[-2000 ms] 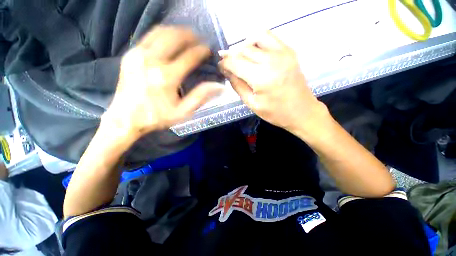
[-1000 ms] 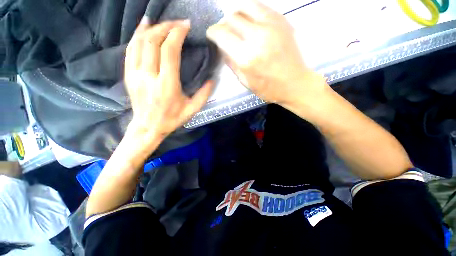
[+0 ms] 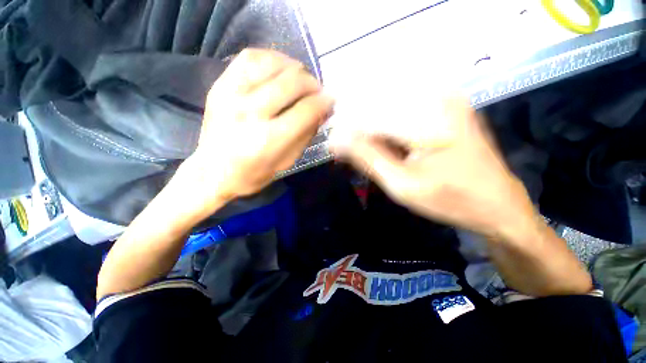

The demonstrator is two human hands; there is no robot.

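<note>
The dark grey garment (image 3: 152, 78) lies bunched on the left of the white sewing table and hangs over its front edge. A pale seam line runs along its right border. My left hand (image 3: 265, 120) has its fingers curled at that border, thumb and fingertips together on the cloth edge. My right hand (image 3: 432, 166) is blurred, just right of my left hand over the table's front edge, with its fingertips close to the left ones. Whether it holds cloth or thread cannot be seen. No needle or presser foot shows.
Yellow-handled scissors (image 3: 572, 15) with a green loop lie at the table's top right. A measuring scale (image 3: 559, 76) runs along the table's front edge. A blue crate (image 3: 265, 225) is below the table. Another person's pale sleeve (image 3: 42, 312) shows at the lower left.
My left hand has gone from spread fingers to curled at the cloth edge. My right hand has moved down and right, towards the table's front edge. The garment's seam border shows again.
</note>
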